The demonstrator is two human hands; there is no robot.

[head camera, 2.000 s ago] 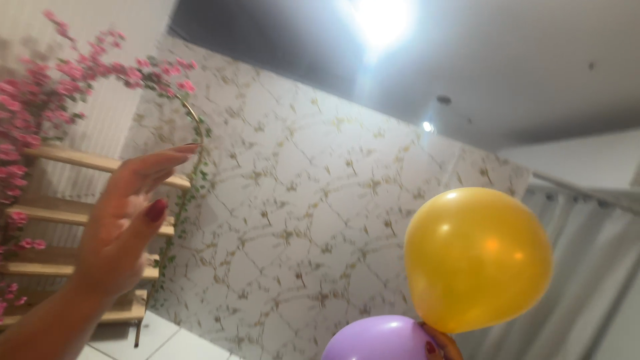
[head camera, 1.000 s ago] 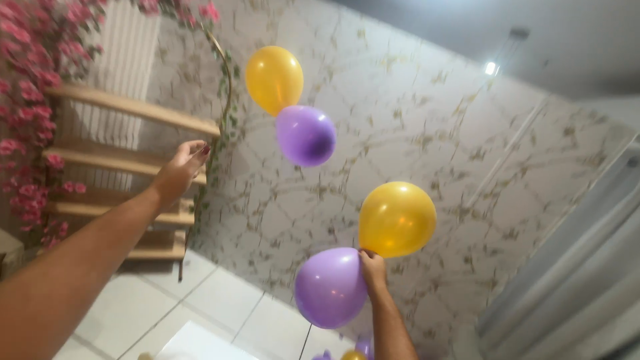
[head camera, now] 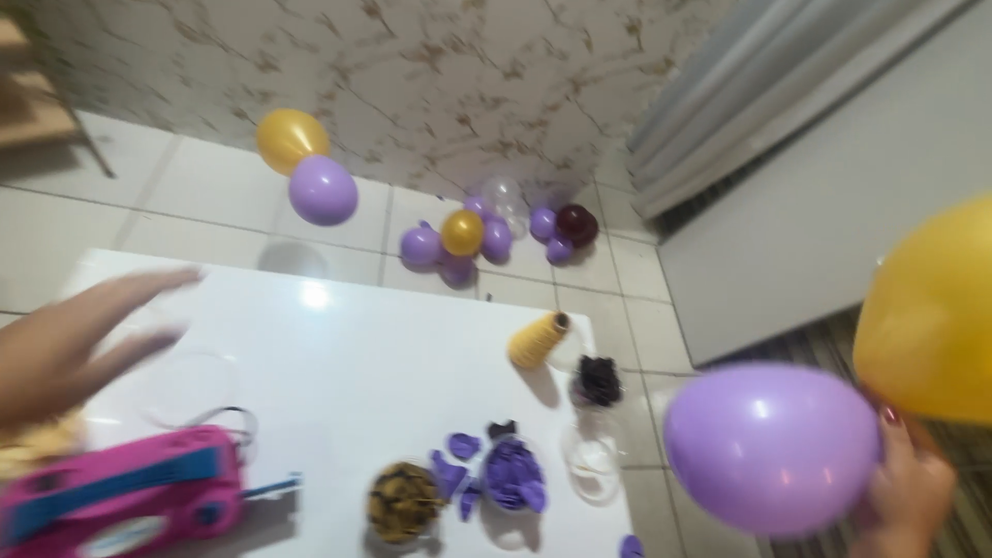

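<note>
My right hand [head camera: 911,473], at the right edge, grips the joined necks of an inflated purple balloon [head camera: 771,449] and a gold balloon [head camera: 930,318]. My left hand [head camera: 85,341] is over the left part of the white table, blurred, fingers apart, holding nothing. Beyond the table's far edge, a second pair, a gold balloon [head camera: 292,141] touching a purple balloon [head camera: 323,191], is apart from both hands.
The white table [head camera: 349,349] bears a pink and blue balloon inflator [head camera: 128,492], a cone of yellow string [head camera: 538,341], and containers of gold [head camera: 404,502], purple [head camera: 514,474] and black [head camera: 598,380] uninflated balloons. Balloon clusters [head camera: 463,232] lie on the tiled floor; a grey curtain [head camera: 697,93] hangs right.
The view has swung down to the table. The loose gold and purple pair, in the air before the wall one second ago, has dropped lower. My right hand still holds its pair.
</note>
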